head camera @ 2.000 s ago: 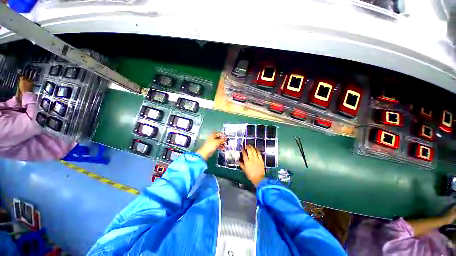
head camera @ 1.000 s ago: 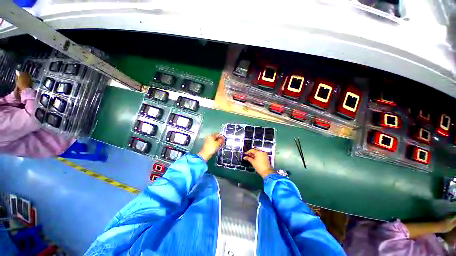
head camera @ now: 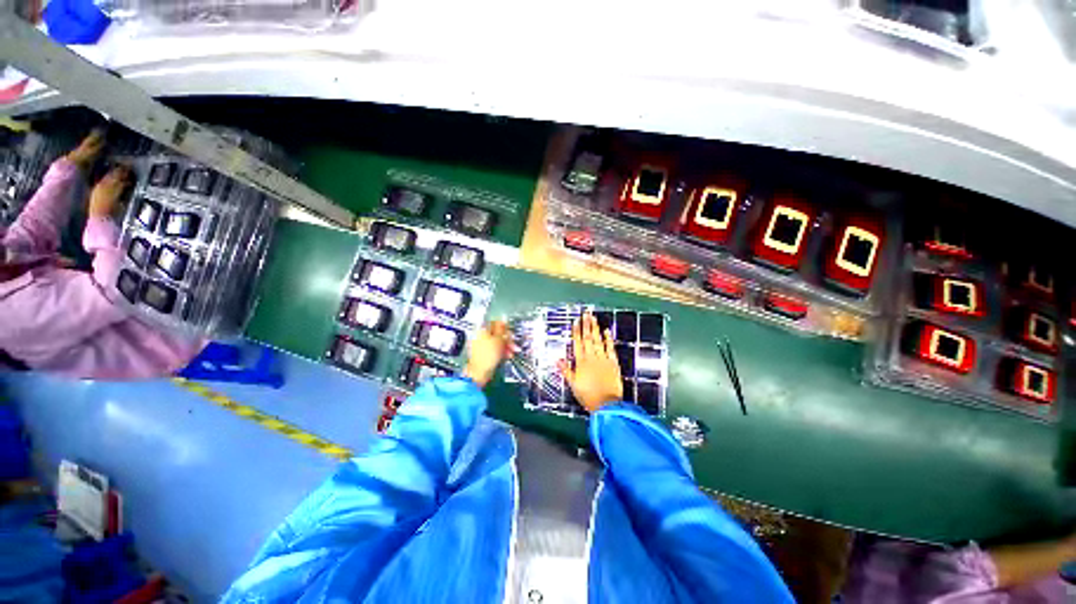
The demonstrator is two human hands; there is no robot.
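The lens sheet [head camera: 643,363], a pale sheet with a grid of dark rectangles, lies on the green bench before me. Clear shiny film [head camera: 546,342] shows wrinkled streaks over its left part. My left hand [head camera: 490,352] is just left of the sheet, its fingertips closed on the film's left edge. My right hand [head camera: 595,363] lies flat on the middle of the sheet with fingers extended and covers some rectangles. Dark tweezers [head camera: 733,378] lie right of the sheet.
A blister tray of dark-faced units [head camera: 439,336] is at left. Supply trays with red housings [head camera: 783,229] stand on a brown board [head camera: 535,245] behind. Another tray [head camera: 945,347] is at right. A crumpled scrap [head camera: 688,431] lies near the sheet. Pink sleeves [head camera: 89,309] show at left.
My right hand has gone from bent fingers at the sheet to lying flat on it. My left hand has drawn slightly left of the sheet's edge, and the film looks more wrinkled.
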